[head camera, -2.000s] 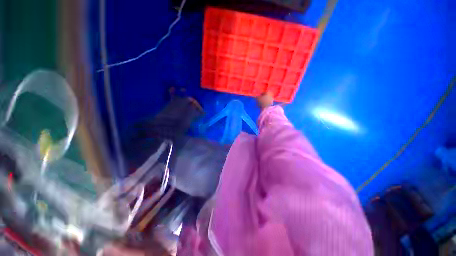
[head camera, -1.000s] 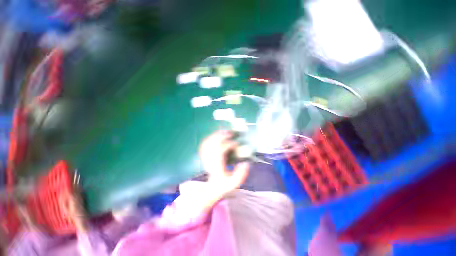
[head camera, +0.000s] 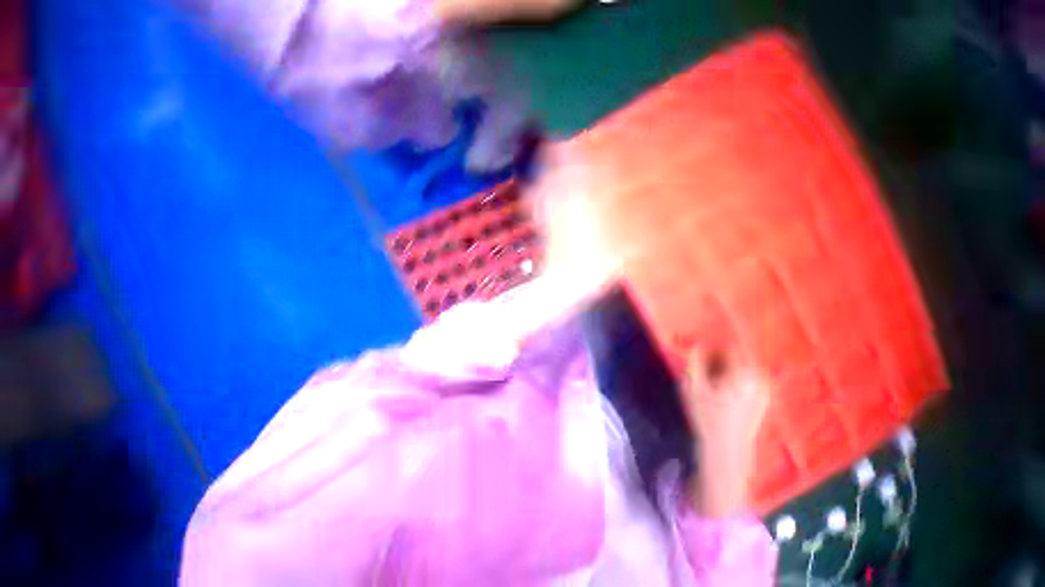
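Note:
A bright red-orange compartment tray (head camera: 791, 252) fills the right half of the head view, tilted and blurred, over the green bench top. My left hand (head camera: 570, 212) is overexposed and holds the tray's left edge. My right hand (head camera: 730, 430) is at the tray's near edge with its fingers over the rim; a small dark spot shows by the fingertips and I cannot tell what it is. The tray's pockets look empty, but blur hides detail. Several small white charging pucks (head camera: 837, 519) on thin white cables lie just beyond the tray's lower right edge.
Another red tray with dark pockets (head camera: 470, 247) lies lower, left of my left hand. A person in a light purple sleeve (head camera: 367, 69) is close at the top. The glossy blue floor (head camera: 229, 229) is at left. The green bench top (head camera: 619, 63) shows behind the tray.
The view has swung round. One second ago a hand was near the white cables on the bench, with no tray in it. Now both my hands are on a red-orange tray over the bench.

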